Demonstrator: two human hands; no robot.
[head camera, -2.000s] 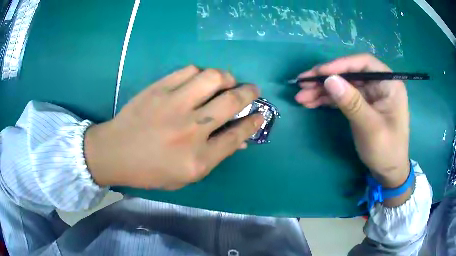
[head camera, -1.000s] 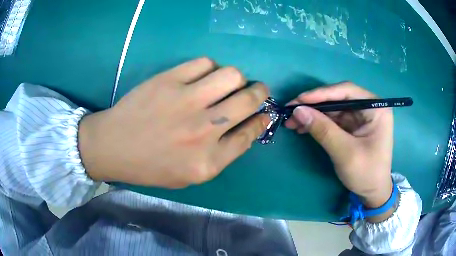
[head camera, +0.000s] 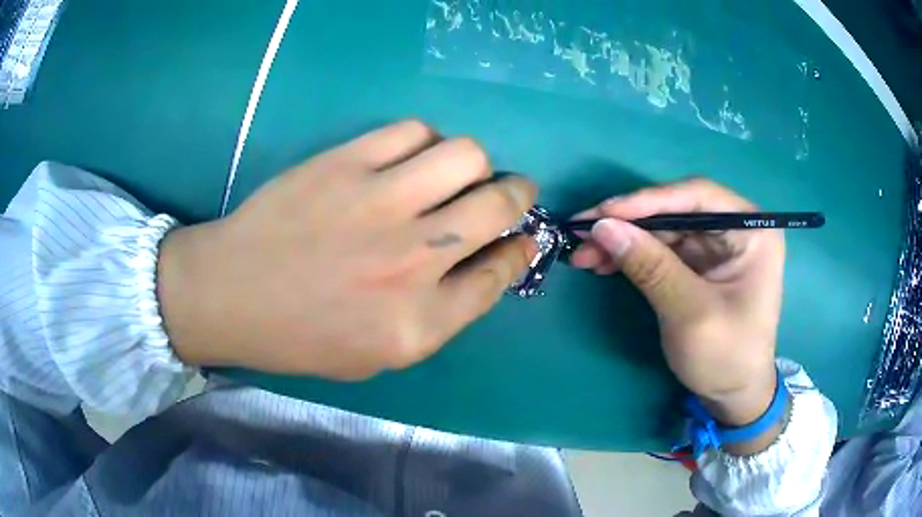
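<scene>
A small watch unit (head camera: 543, 248), black-edged with silver-white inside, lies on the green mat in the middle. My left hand (head camera: 354, 252) covers its left part and holds it with the fingertips. My right hand (head camera: 698, 273) grips slim black tweezers (head camera: 698, 221) with white lettering, pointing left. The tweezers' tip is at the unit's upper right edge; whether it touches, or holds a piece, I cannot tell. The inside of the unit is mostly hidden by my left fingers.
A shiny clear film (head camera: 596, 63) lies flat on the green mat (head camera: 485, 394) beyond my hands. A pale ribbed stack (head camera: 28, 45) is at the upper left. Black and silver pieces (head camera: 898, 338) lie at the right edge. A blue strap (head camera: 743, 432) circles my right wrist.
My right hand has moved left and down, bringing the tweezers' tip from off the unit to its edge. My left hand still holds the unit. The view has shifted slightly.
</scene>
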